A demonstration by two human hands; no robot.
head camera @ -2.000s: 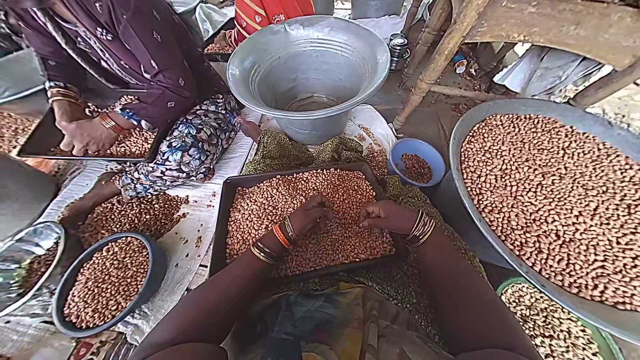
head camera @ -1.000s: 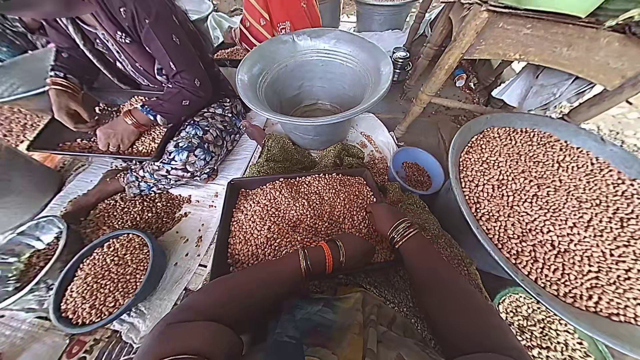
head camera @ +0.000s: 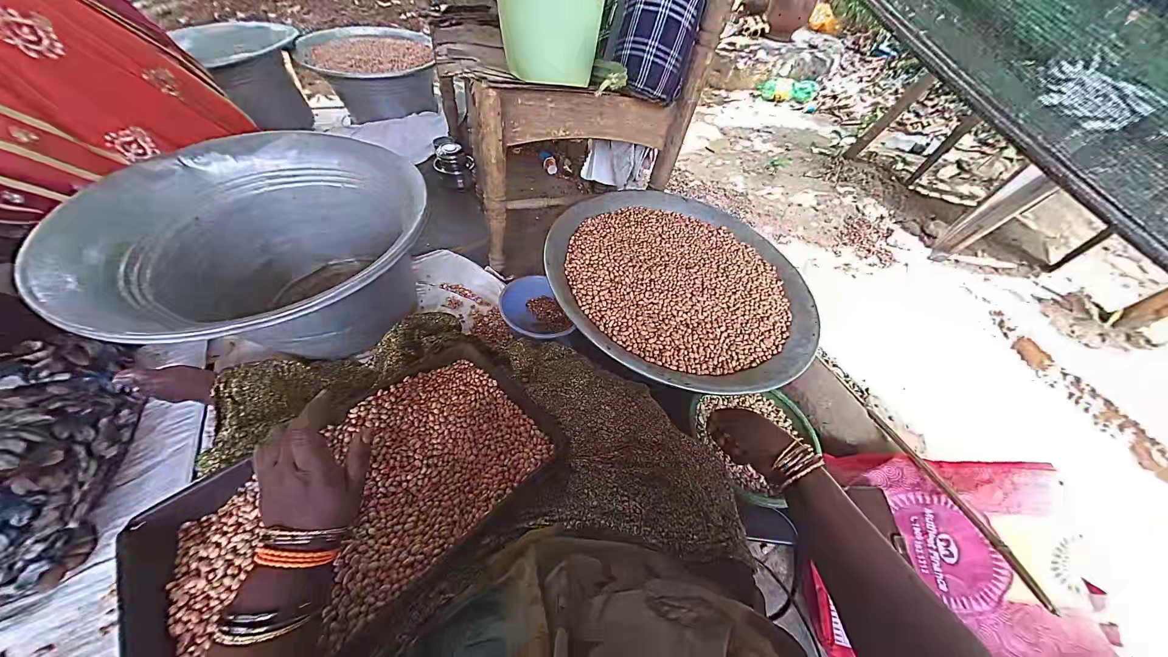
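Note:
A dark rectangular tray [head camera: 146,547] of reddish-brown nuts, apparently shelled peanuts, lies tilted across my lap. My left hand [head camera: 308,474] rests palm down on the nuts near the tray's far left edge, fingers slightly spread. Out to the right, my right hand [head camera: 753,443] reaches into a green-rimmed basin [head camera: 808,422] of paler nuts; its fingers point down and whether they hold anything is hidden. Just beyond that basin stands a wide metal pan [head camera: 803,315] heaped with nuts. A small blue bowl [head camera: 514,306] with a few dark nuts sits between the tray and the pan.
A large metal tub [head camera: 228,228] stands front left beside a person in red cloth [head camera: 100,100]. Behind are more metal tubs [head camera: 370,78], a wooden chair [head camera: 584,119] bearing a green container [head camera: 552,41], and a small metal pot [head camera: 452,164]. A pink printed bag [head camera: 958,547] lies right.
The view has swung right. My right hand has left the tray and is now in the green-rimmed basin. My left hand has moved to the tray's far left side.

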